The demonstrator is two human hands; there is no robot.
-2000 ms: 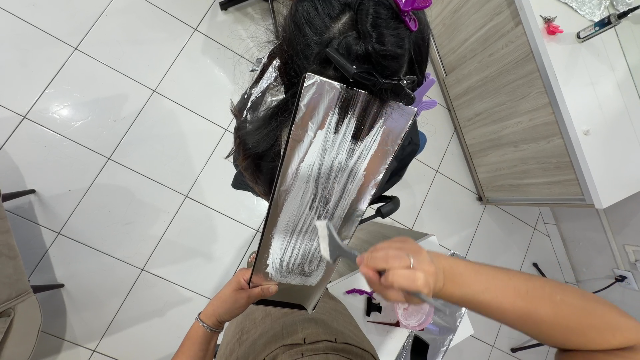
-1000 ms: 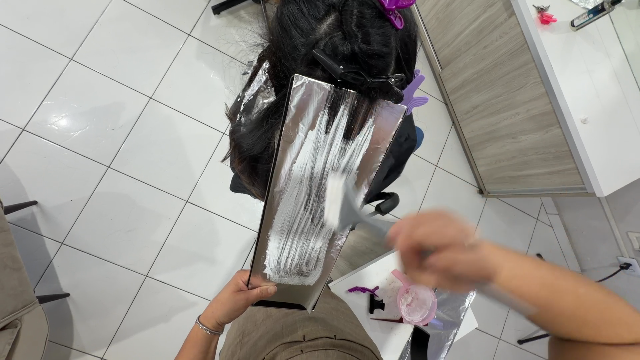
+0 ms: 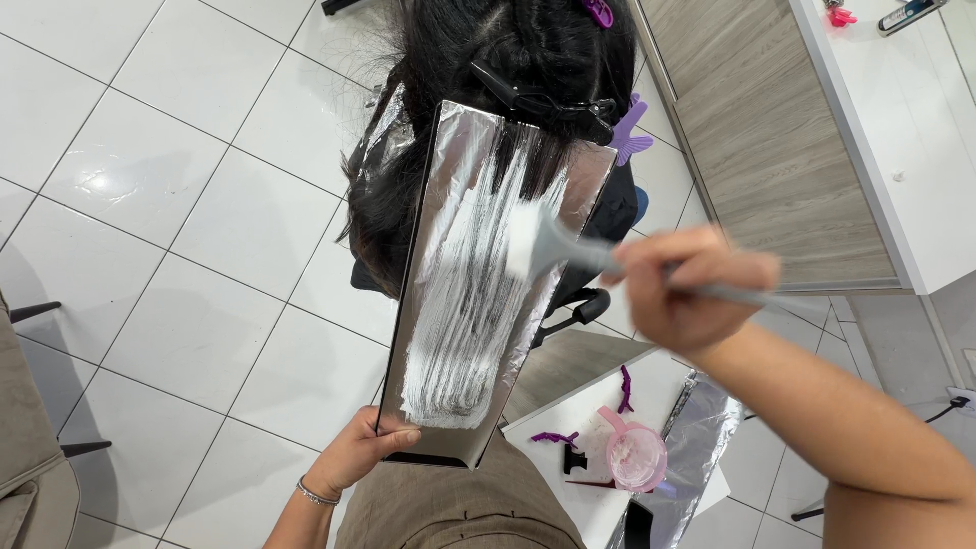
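Observation:
My left hand (image 3: 381, 442) grips the lower left corner of a flat board (image 3: 435, 450) covered with aluminium foil (image 3: 461, 141). A section of dark hair (image 3: 457, 305) coated in white cream lies spread over the foil. My right hand (image 3: 690, 286), slightly blurred, holds a grey tint brush (image 3: 568, 248); its bristles, loaded with white cream, are over the right side of the coated strands. The board's top edge is against the back of a person's head (image 3: 526, 46), below a black hair clip (image 3: 534, 99). A purple clip (image 3: 631, 133) sits at the right.
A white trolley top (image 3: 549, 427) at my lower right holds a pink bowl (image 3: 637, 457) with cream, purple clips (image 3: 625, 389) and foil sheets (image 3: 705, 435). A wood-panelled counter (image 3: 770, 137) stands at the right. A beige chair (image 3: 34, 427) is at the left edge.
My right hand has moved up from lower on the board, bringing the brush to the upper right part of the coated hair. My left hand keeps its hold on the board.

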